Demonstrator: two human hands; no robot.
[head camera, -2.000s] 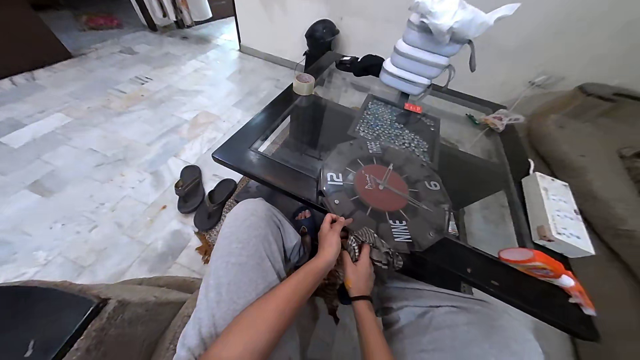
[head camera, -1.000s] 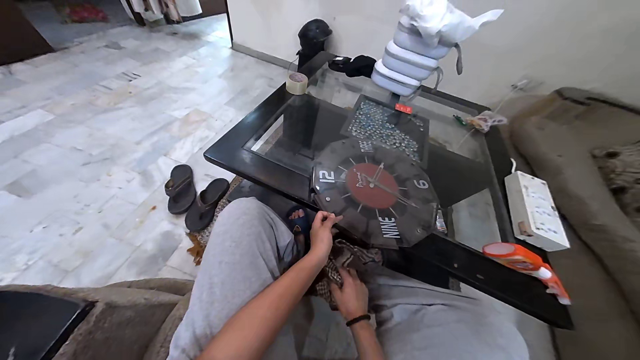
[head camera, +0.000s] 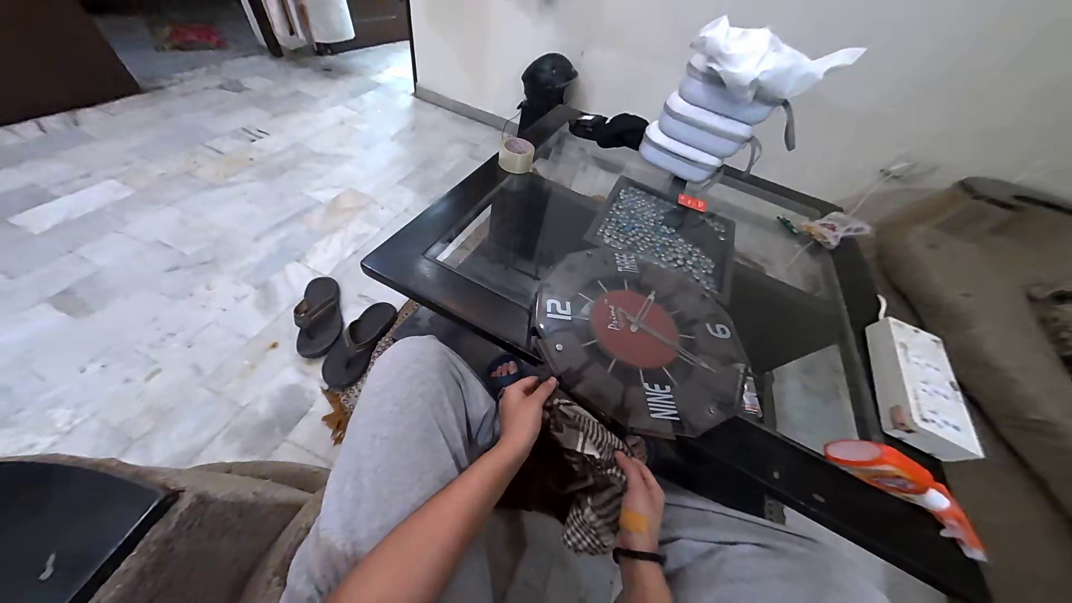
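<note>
A black-and-white patterned cloth (head camera: 590, 469) hangs between my knees, just off the table's near edge. My left hand (head camera: 523, 412) pinches its upper left end beside the rim of the clock. Lower down on the right, my right hand (head camera: 641, 496), with an orange patch and a black band at the wrist, grips the cloth's other side. A dark, many-sided wall clock (head camera: 699, 335) with a red centre lies face up on the glass-topped table (head camera: 435, 280), its near edge reaching over the black frame. Behind it is a dark tray (head camera: 727, 251) of small shiny stones.
A tape roll (head camera: 516, 157) stands at the table's far left corner. Stacked grey-white cases (head camera: 695, 134) stand at the back. On the right are a white power extension box (head camera: 925, 389) and an orange-and-white tape dispenser (head camera: 888, 469). Sandals (head camera: 360, 343) lie on the floor at left.
The cloth was bunched close to the clock's edge two seconds ago; it now hangs more spread out below it. My right hand has moved lower and away from my left hand.
</note>
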